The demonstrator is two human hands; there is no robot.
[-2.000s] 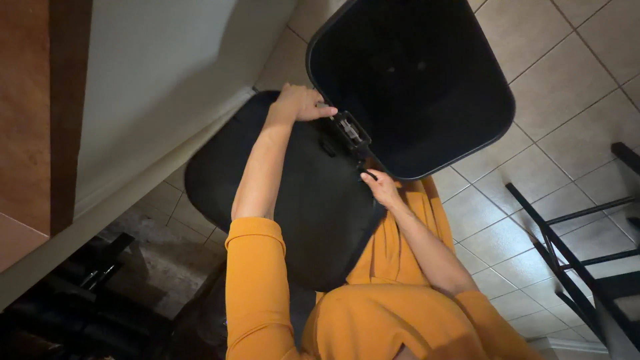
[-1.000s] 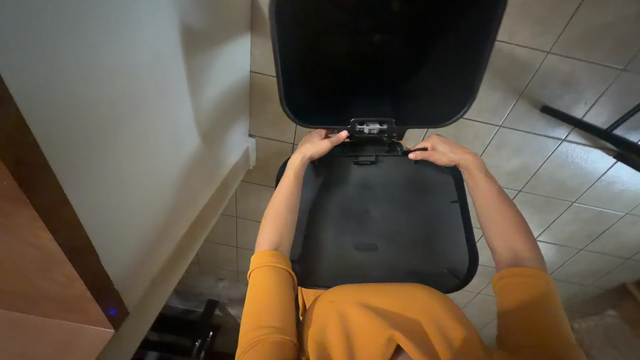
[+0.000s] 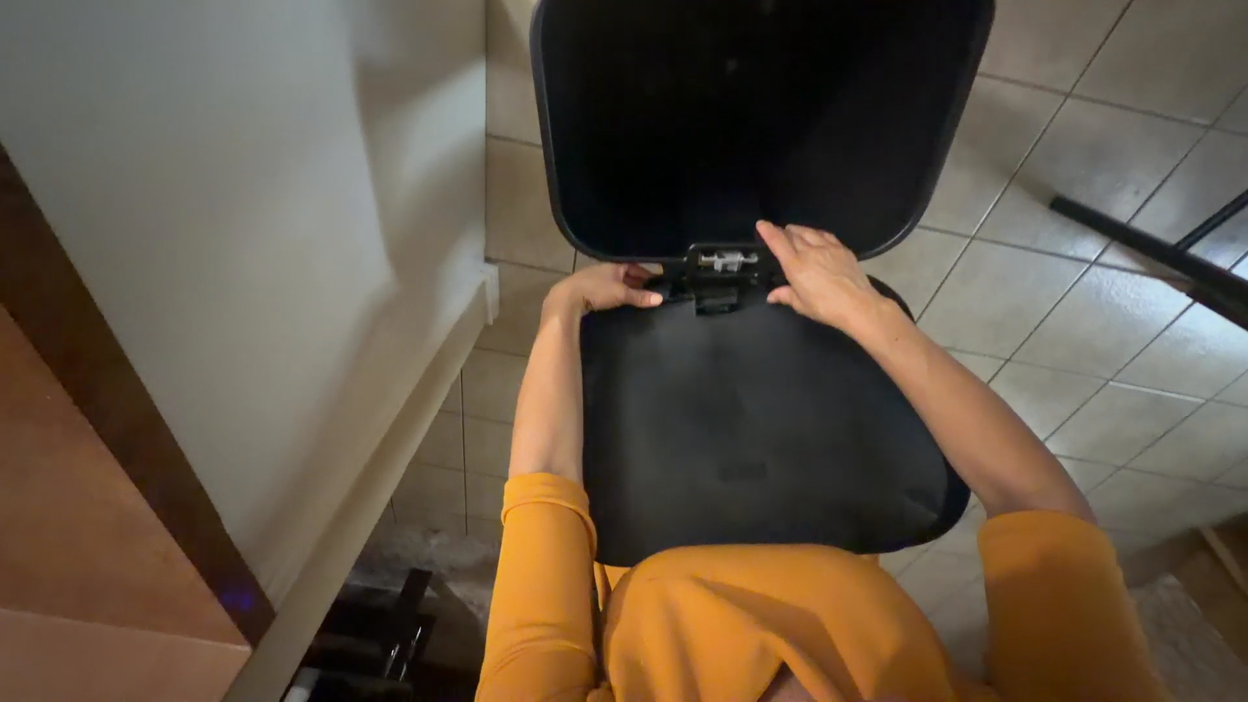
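A black bin with rounded corners [image 3: 751, 127] opens toward me at the top of the view, its inside dark. Below it lies a black plastic lid [image 3: 760, 429], its far edge meeting the bin's rim at a hinge with a small metal part [image 3: 726, 261]. My left hand [image 3: 609, 288] grips the lid's far left corner area, thumb on top, some fingers hidden behind the edge. My right hand [image 3: 824, 273] rests right of the hinge, fingers extended over the bin's rim and thumb near the lid; whether it grips anything is unclear.
A pale wall with a baseboard [image 3: 390, 439] runs along the left, beside a brown wooden panel [image 3: 107, 487]. Black metal legs [image 3: 1150, 244] stand on the tiled floor [image 3: 1102, 322] at right. Dark metal parts [image 3: 390, 634] lie low at the left.
Two seconds ago the bin and lid appeared tilted, and now they are nearly in line with me. My right hand has moved from the lid's edge up onto the rim beside the hinge.
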